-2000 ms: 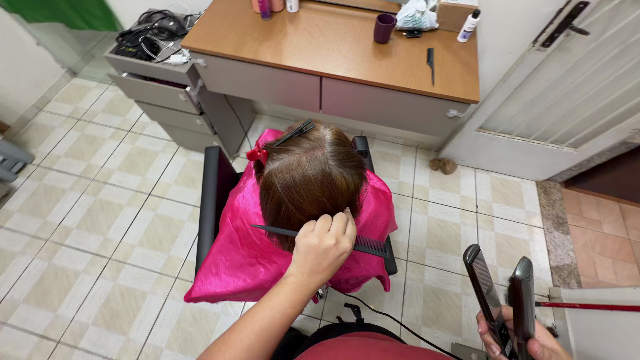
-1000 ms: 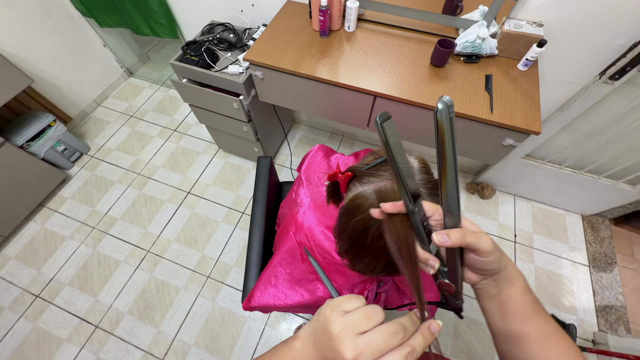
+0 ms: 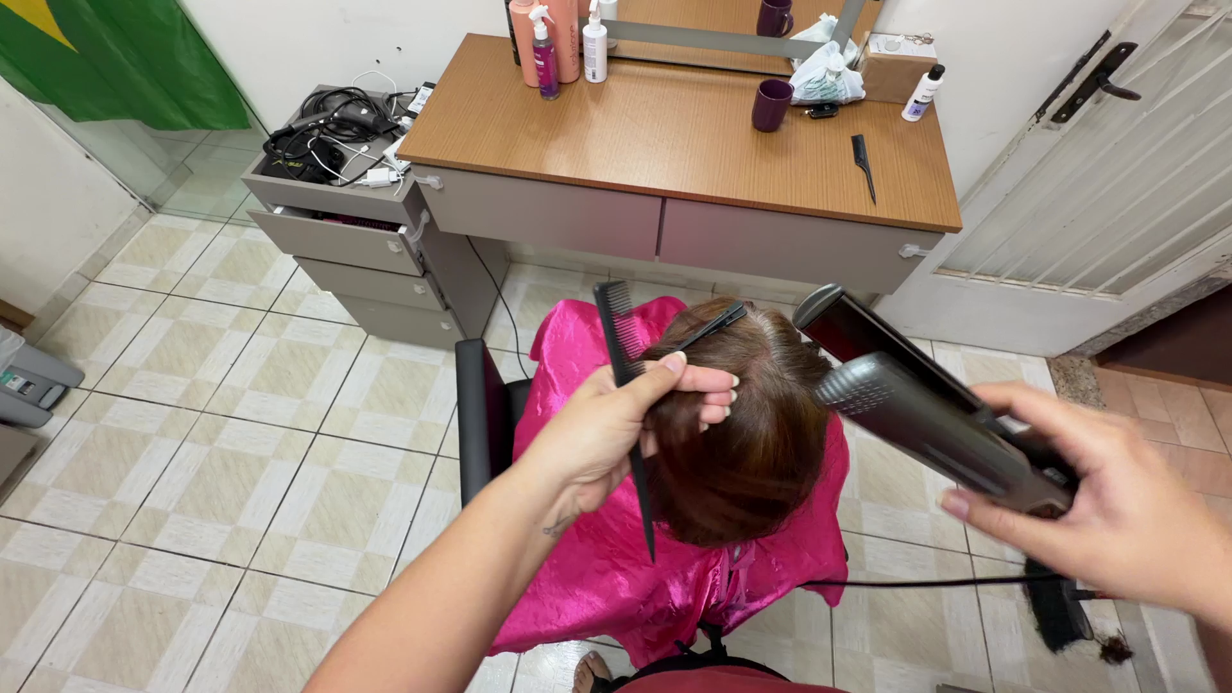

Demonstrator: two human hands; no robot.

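Note:
My left hand holds a black tail comb, its teeth up and its thin tail pointing down, with the fingertips at the seated person's brown hair. In my right hand is a black flat iron; its plates are apart, pointing up and left beside the head, with no hair seen between them. A black hair clip sits at the top of the hair. A shiny pink cape covers the person's shoulders and body.
Ahead stands a wooden counter with bottles, a purple mug and another tail comb. Cables lie on a grey drawer unit at left. The chair's black armrest is left of the cape. A cord runs at lower right.
One second ago both hands were at a strand of hair below the head. The flat iron has moved away to the right, and my left hand with the comb is up at the hair's left side.

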